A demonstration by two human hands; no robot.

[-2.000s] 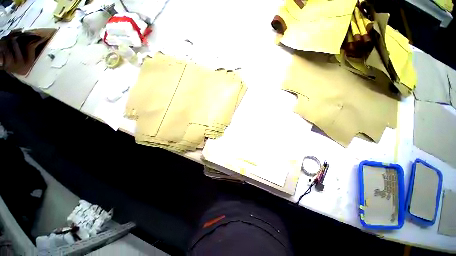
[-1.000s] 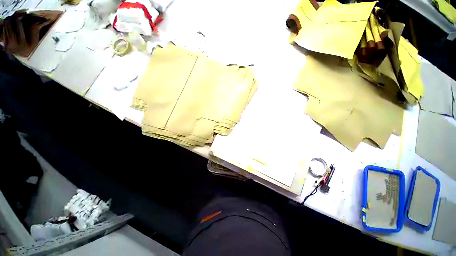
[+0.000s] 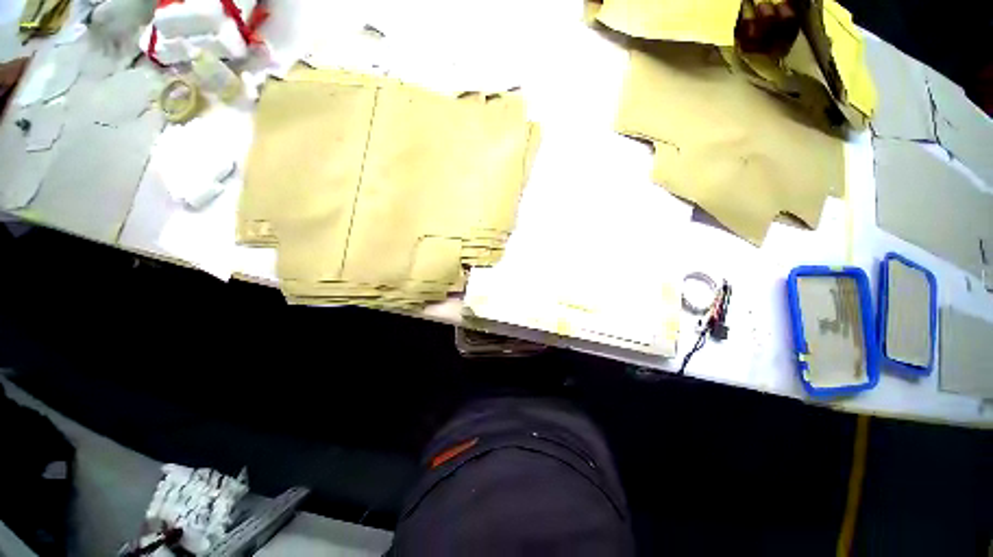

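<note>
Neither of my hands is in the picture. A stack of flat tan garment panels (image 3: 403, 185) with a seam line lies on the white table, its lower edge near the table's front edge. The white positioning board (image 3: 588, 310) lies right of the stack at the table edge, with small yellow tape bits. A pale tape roll (image 3: 699, 292) and thin pen-like tools (image 3: 720, 302) with a black cord lie right of the board. Farther right are a blue-rimmed tray (image 3: 833, 382) holding rows of tiny bits and a second blue-rimmed tray (image 3: 908, 370).
Another tan panel (image 3: 751, 152) lies behind, under a yellow and dark brown bundle (image 3: 675, 20). A white bundle with a red band (image 3: 198, 31) and a yellowish tape roll (image 3: 180, 100) are far left. Dark clothing (image 3: 512, 479) shows below, white crumpled material (image 3: 196, 506) at lower left.
The view has turned, so the table edge lies flatter and the table things sit higher in the picture. No thing has visibly moved on the table.
</note>
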